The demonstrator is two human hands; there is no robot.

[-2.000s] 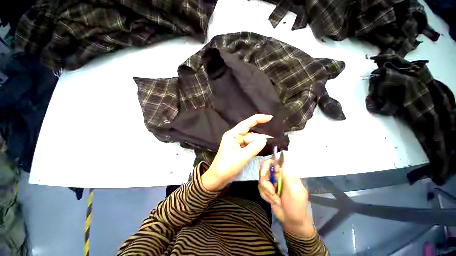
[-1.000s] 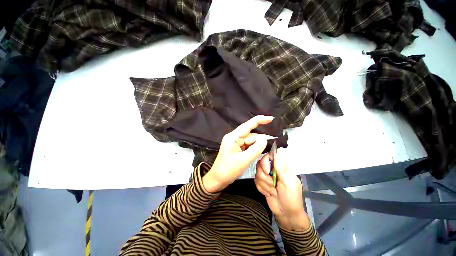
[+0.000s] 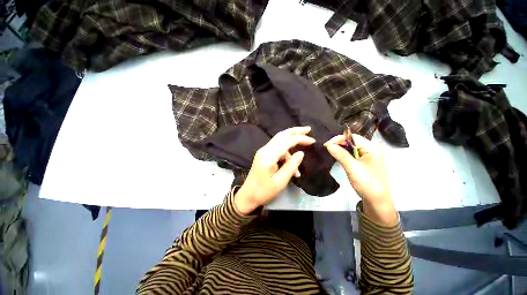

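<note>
The brown plaid garment lies on the white table with its plain dark lining turned outward. My left hand is over the lining's lower part, thumb and fingers curled towards each other; whether it grips cloth is hard to tell. My right hand is just to the right, holding small snips with blue and green handles, blades pointing up. Its thumb and index fingertips meet near the lining's right edge; any thread between them is too small to see.
More plaid garments lie on the white table at the far left, far right and right. Dark clothing hangs at the left. Yellow-black tape marks the floor. Grey bars show at lower right.
My right hand has moved up and right with the snips. The lining's lower end now hangs lower between my hands. The view has shifted slightly.
</note>
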